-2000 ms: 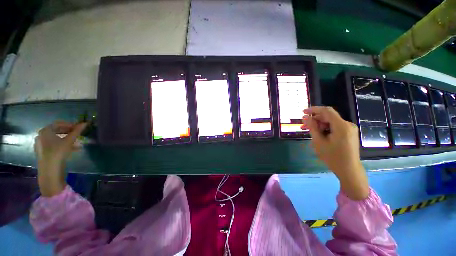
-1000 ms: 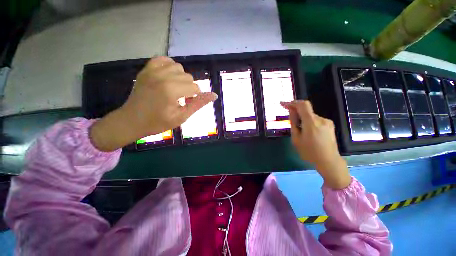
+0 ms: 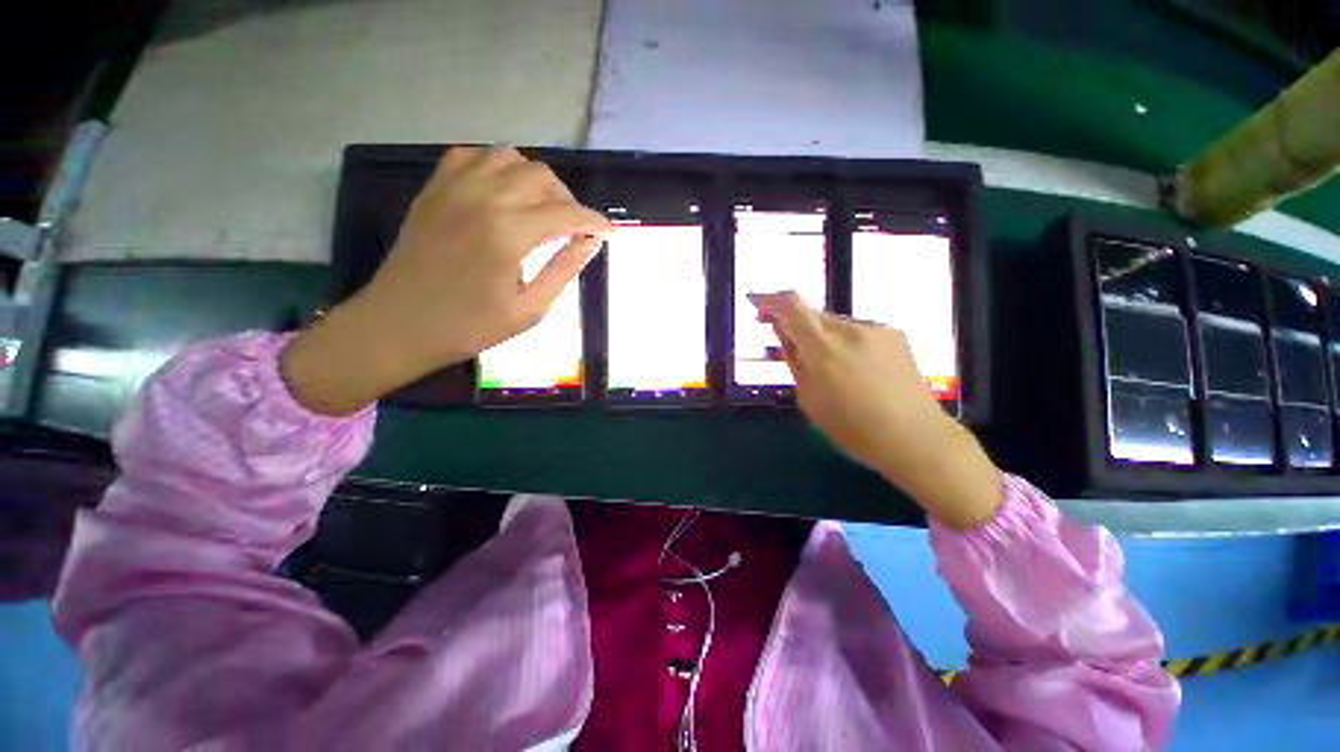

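Note:
The black phone tray [image 3: 669,157] lies in front of me with four lit smartphones; its leftmost slot is partly behind my left arm. My left hand [image 3: 478,272] is over the leftmost phone [image 3: 532,353], thumb and index tips together near the top of the second phone [image 3: 656,309]; whether they pinch something small cannot be told. My right hand [image 3: 860,382] is at the third phone [image 3: 779,257], a fingertip on or just above its screen, holding nothing visible. The rightmost phone [image 3: 899,279] is white, with a red block at its bottom corner.
A second black tray [image 3: 1088,353] with several dark glossy phones is at right. Cream [image 3: 353,88] and pale grey [image 3: 757,74] panels lie behind the trays. A yellow-green wrapped post [image 3: 1264,140] stands at upper right. A white cable [image 3: 707,617] hangs down my chest.
My left hand has come from left of the tray to over the phones. My right hand has moved left from the rightmost phone to the third. The rightmost screen has changed from rows to plain white.

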